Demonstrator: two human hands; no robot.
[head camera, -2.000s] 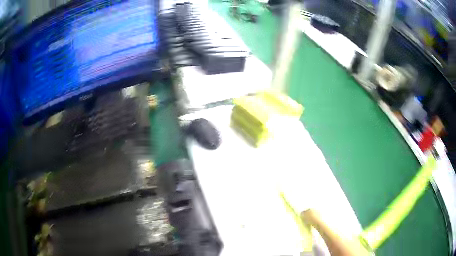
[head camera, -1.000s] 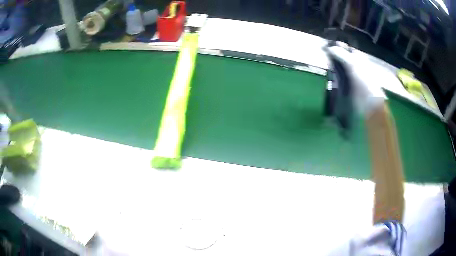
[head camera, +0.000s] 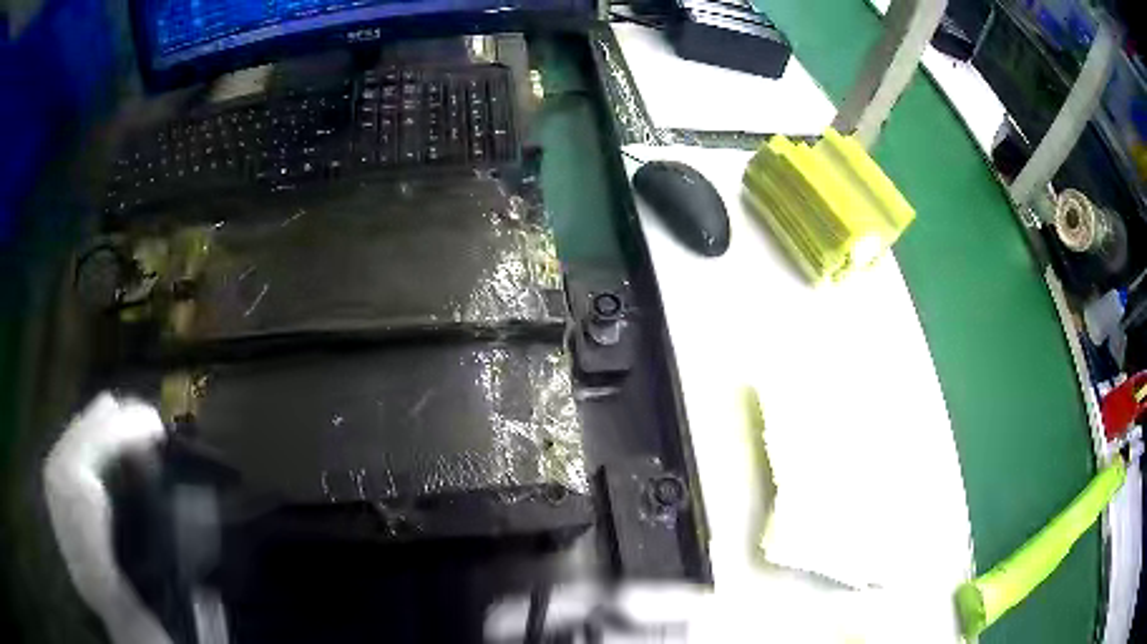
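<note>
The test fixture (head camera: 377, 415) has two dark, tape-covered flat bays with no adapter lying on them. Two round sockets show right of them, the upper (head camera: 606, 306) and the lower (head camera: 667, 493). My left hand (head camera: 94, 484), in a white glove, is at the lower left, curled around a blurred black object (head camera: 157, 535) that looks like an adapter. A blurred white shape at the bottom centre looks like my right hand (head camera: 604, 613), cut off by the edge; its fingers and anything in it cannot be made out. Dark shapes fill the space between the hands.
A keyboard (head camera: 315, 138) and monitor (head camera: 365, 32) are beyond the fixture. A mouse (head camera: 683, 205), yellow-green slips (head camera: 830, 208) and black adapters (head camera: 732, 35) are on the white bench. A green belt (head camera: 1006, 352) runs at right, with a bright green-yellow strip (head camera: 1044, 554) across it.
The view has swung from the belt back to the fixture. The right arm, which reached over the belt with a dark object, no longer shows there. My left glove is now at the lower left.
</note>
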